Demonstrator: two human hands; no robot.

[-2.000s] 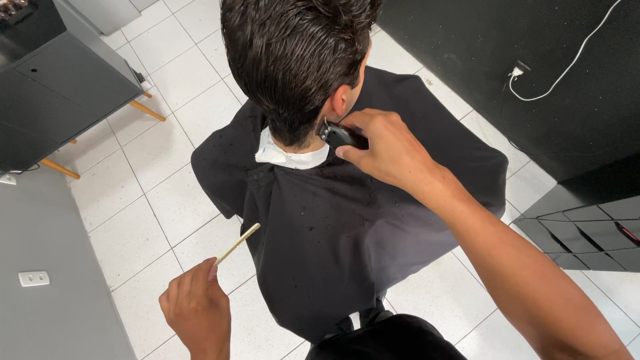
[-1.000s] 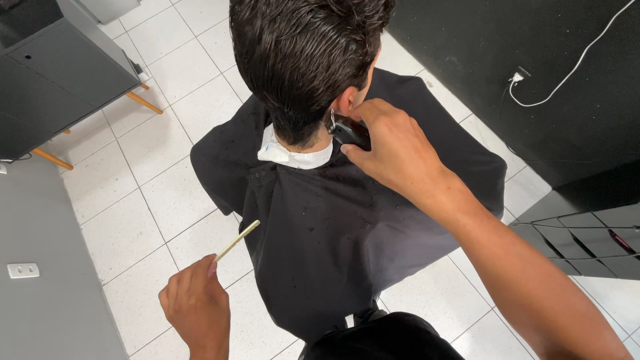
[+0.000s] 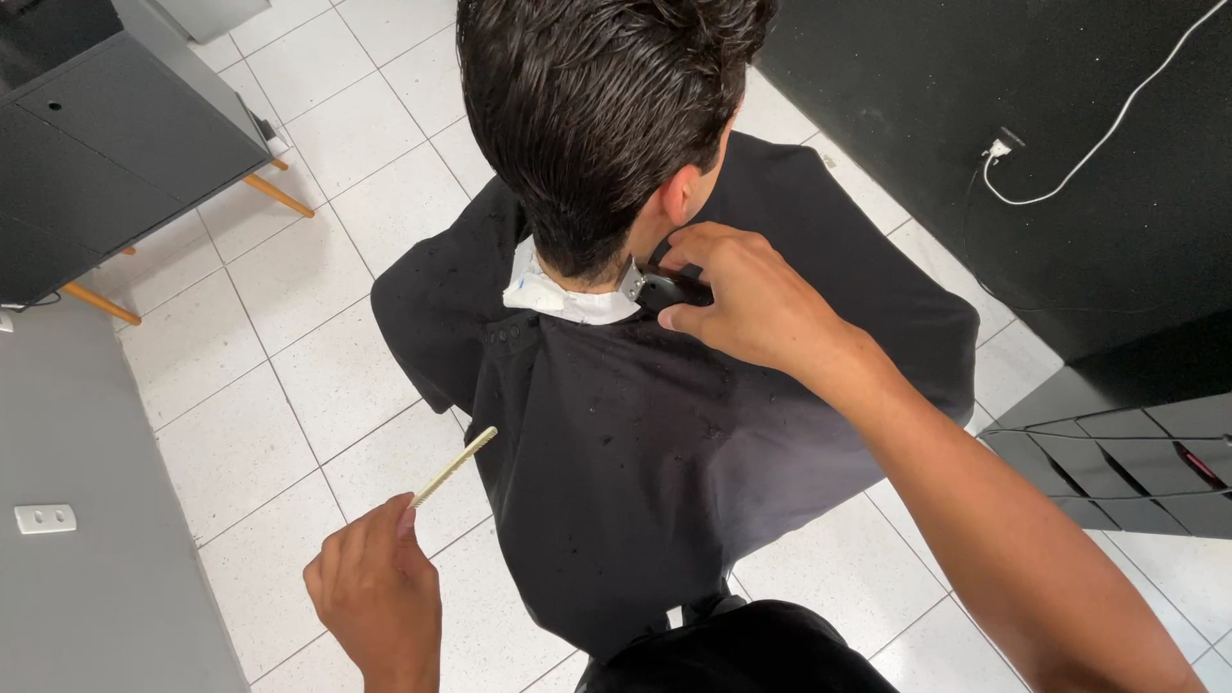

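A black hair clipper [image 3: 664, 289] is gripped in my right hand [image 3: 756, 294], its metal blade at the side of a seated person's neck, just below the ear. The person's dark, combed-back hair [image 3: 597, 115] faces me from behind. White neck paper [image 3: 573, 300] lies around the collar, above a black barber cape [image 3: 616, 462] dotted with small hair clippings. My left hand [image 3: 380, 587] holds a pale yellow comb [image 3: 454, 467] by one end, low on the left and away from the head, with the comb's tip over the cape's edge.
A dark grey cabinet [image 3: 106, 154] on wooden legs stands at the upper left. On the right, a white cable [image 3: 1107, 130] hangs from an outlet on the black wall, above a grey unit with slots [image 3: 1116, 462]. White floor tiles [image 3: 289, 404] surround the seated person.
The clipper in my right hand has moved slightly down and away from just beside the ear to the lower side of the neck. My left hand keeps hold of the comb in much the same place.
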